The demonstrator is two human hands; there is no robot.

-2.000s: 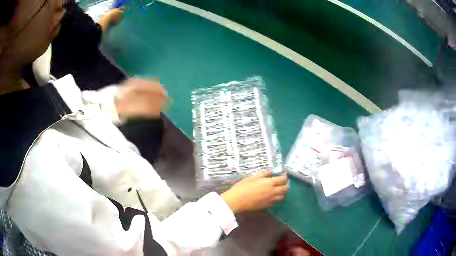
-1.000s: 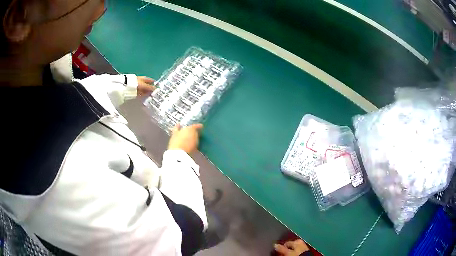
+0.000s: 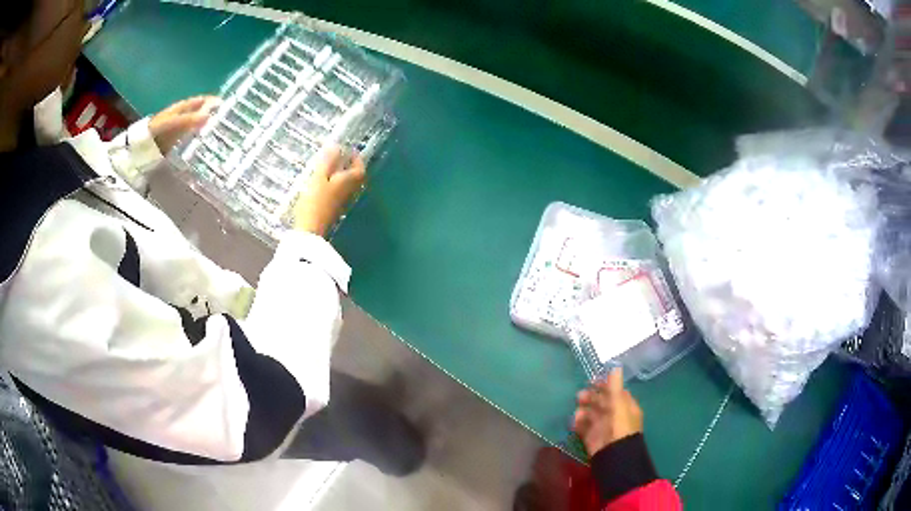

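Observation:
Two clear lidded boxes lie overlapping on the green bench, right of centre. The left box (image 3: 547,276) has a label with a red frame. The front box (image 3: 617,321) bears a blank-looking white label and red-framed print. My left hand (image 3: 609,414), in a red sleeve with a black cuff, is at the lower edge of the front box. Its fingers are partly curled and a fingertip is at the box's near corner; blur hides whether it grips. It looks like my left hand by its thumb side. My right hand is not in view.
A person in a white and black jacket (image 3: 150,339) at the left holds a clear tray of rod-shaped parts (image 3: 275,125) tilted over the bench. A bulging clear bag (image 3: 774,264) lies right of the boxes. Blue trays (image 3: 844,449) are at the lower right.
My left hand has come up from the bottom edge to the boxes. The other person's tray has moved up and left, and is now raised in both hands. The view has shifted slightly.

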